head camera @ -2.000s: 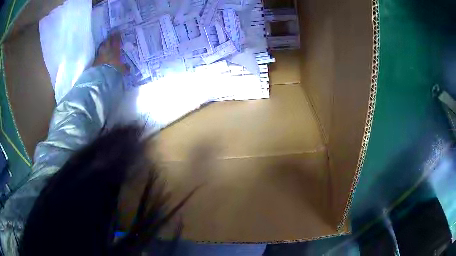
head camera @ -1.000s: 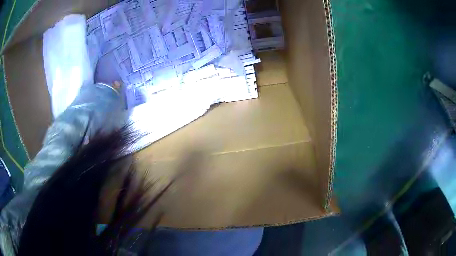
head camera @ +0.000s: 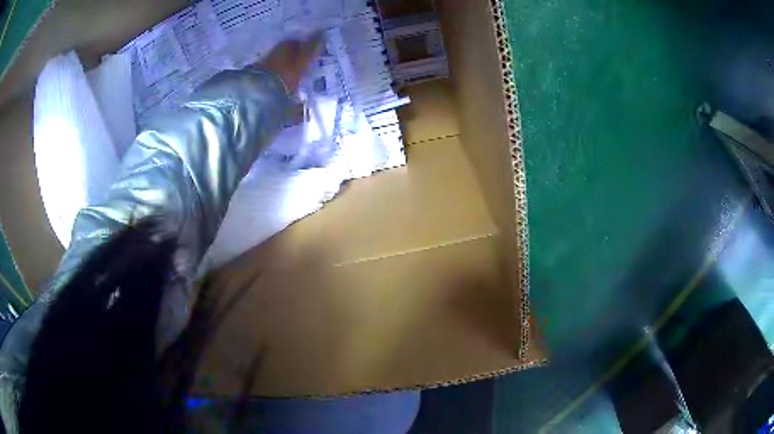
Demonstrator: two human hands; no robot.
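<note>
A large brown carton (head camera: 471,182) lies open before me. In its upper part are rows of white to lilac plastic covers (head camera: 165,55) with windows, some lying loose on top. My left hand (head camera: 293,61) reaches in from the lower left, over the covers. Its fingers are blurred among white pieces, so I cannot tell whether it grips one. A thin whitish, crumpled sheet or piece (head camera: 318,127) lies just below the hand. A white packing sheet (head camera: 72,144) stands against the carton's left side. My right hand is not visible.
The carton's corrugated right edge (head camera: 515,169) runs beside the green floor (head camera: 594,161). One windowed cover (head camera: 416,48) sits apart near the right wall. Dark hair hides the lower left. A blurred metal part (head camera: 743,136) and pale cloth are at the far right.
My left hand has moved from the left side of the covers to the right across them. The packing sheet at left has spread and shifted. The view has shifted, so the carton appears further left.
</note>
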